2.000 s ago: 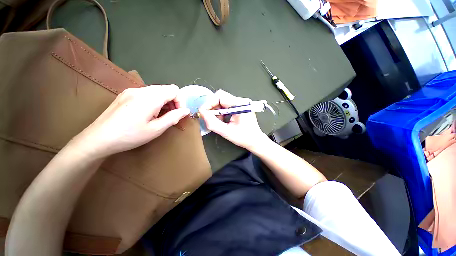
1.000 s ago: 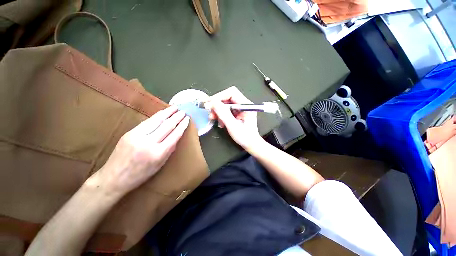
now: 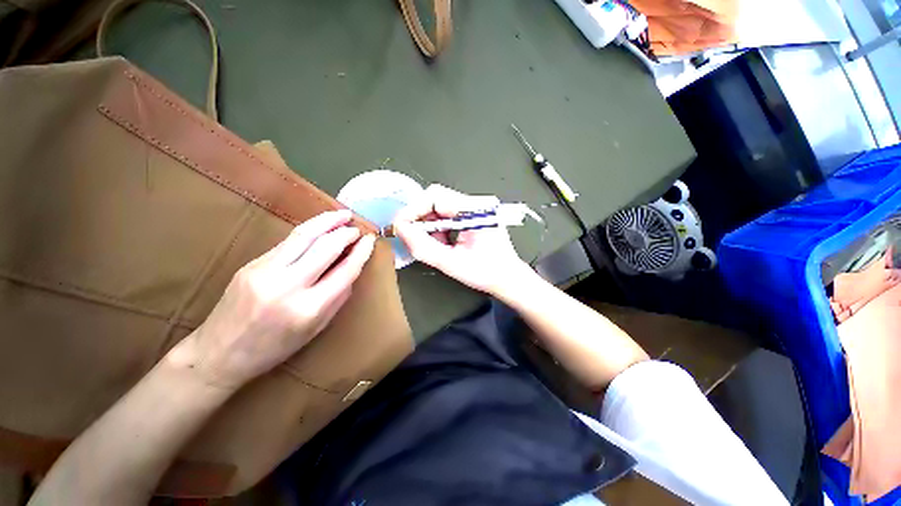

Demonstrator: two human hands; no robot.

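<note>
A tan-brown canvas bag body [image 3: 109, 227] covers the left of the table, with an orange-brown stitched leather trim [image 3: 212, 153] along its upper edge. My left hand [image 3: 286, 296] lies on the bag, its fingertips pinching the trim's right end. My right hand [image 3: 459, 237] holds a slim white pen-like tool [image 3: 474, 219] with a dark band. The tool's tip points left and is at the trim end beside my left fingertips; contact cannot be told. A round white dish [image 3: 380, 188] lies behind, partly covered by the bag and my hands.
On the dark green table [image 3: 425, 119] lies a yellow-and-black corded tool [image 3: 553, 178]. A brown strap [image 3: 427, 30] and white power strip [image 3: 598, 20] are at the back. A panda-shaped fan [image 3: 647, 237] and blue crate [image 3: 771, 257] stand right. A dark apron [image 3: 445, 405] meets the table edge.
Since one second ago, the tool tip has moved from over the dish down to the trim's end. My left hand, flat on the bag edge then, now has its fingertips pinched there.
</note>
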